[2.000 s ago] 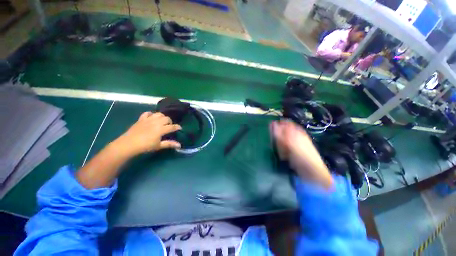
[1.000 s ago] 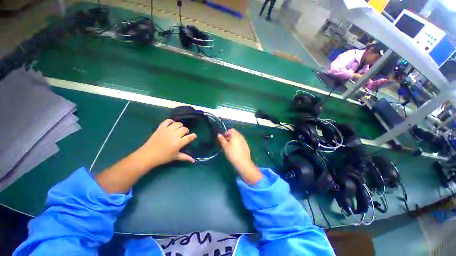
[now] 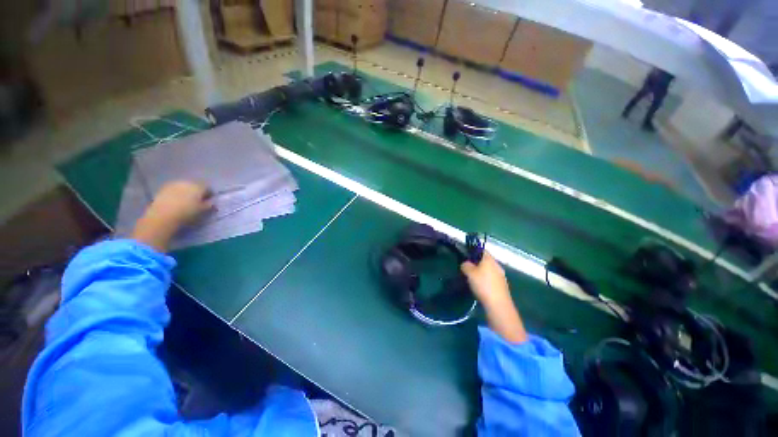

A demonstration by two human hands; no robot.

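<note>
A black headset [image 3: 408, 271] with a silvery wire headband lies on the green bench in front of me. My right hand [image 3: 486, 277] is at its right side, fingers closed on a dark bundle of its cable [image 3: 475, 247]. My left hand [image 3: 177, 205] is on the fanned stack of flat grey bags [image 3: 223, 162] at the left, fingers curled on the top bag. Whether the fingers pinch a bag is not clear.
More headsets [image 3: 674, 341] are piled at the right. Several headsets with upright microphones [image 3: 392, 109] stand along the far side of the green bench [image 3: 290, 290]. Brown cartons [image 3: 478, 38] stand beyond. A person's legs [image 3: 653, 96] and a pink sleeve [image 3: 757, 209] show at the right.
The view has swung left. My left hand has left the headset and moved to the grey bags. My right hand has moved from the headband to the cable bundle.
</note>
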